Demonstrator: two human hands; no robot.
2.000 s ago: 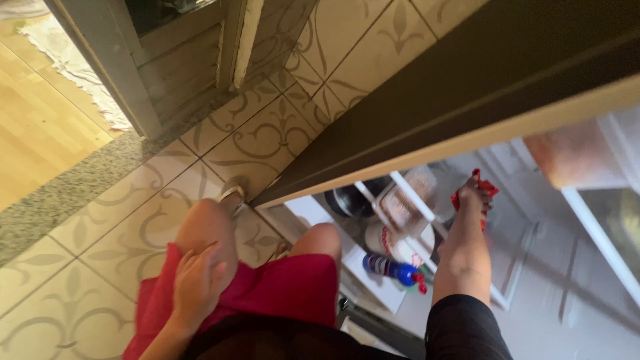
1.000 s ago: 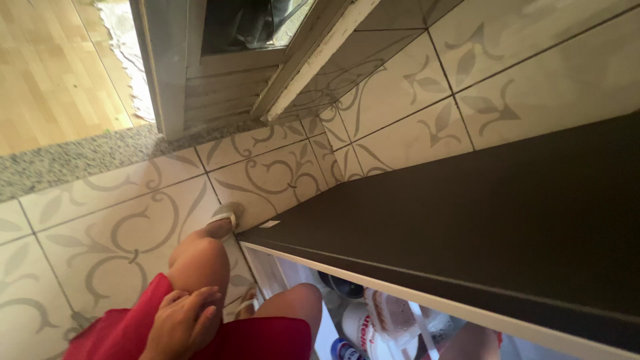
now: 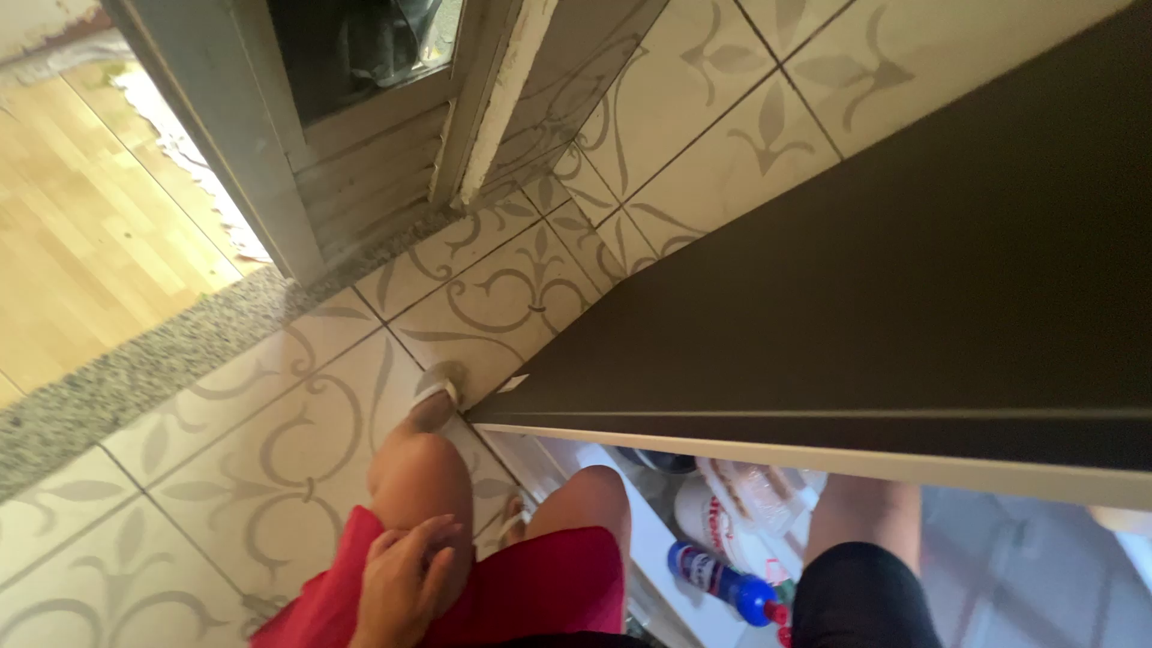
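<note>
My left hand (image 3: 409, 576) rests over my knee and the red cloth of my clothing (image 3: 549, 585), its fingers loosely curled with no object visible in them. My right forearm (image 3: 864, 513), below a black sleeve, reaches into the lit interior of a fridge. The fridge door's dark outer face (image 3: 810, 270) and pale edge hide my right hand. Beside that arm lie a blue bottle with a red cap (image 3: 720, 580), a white tub with red lettering (image 3: 702, 517) and a clear plastic package (image 3: 751, 490).
A grey door with a glass pane (image 3: 360, 135) stands at the upper left, above a speckled stone threshold (image 3: 180, 351). Patterned tiles (image 3: 270, 441) cover the floor around my feet. Beyond the threshold lies a light wood floor (image 3: 90, 207).
Two seconds ago my right hand showed inside the fridge at a red item; now the fridge door hides it. My left hand stays near my knee.
</note>
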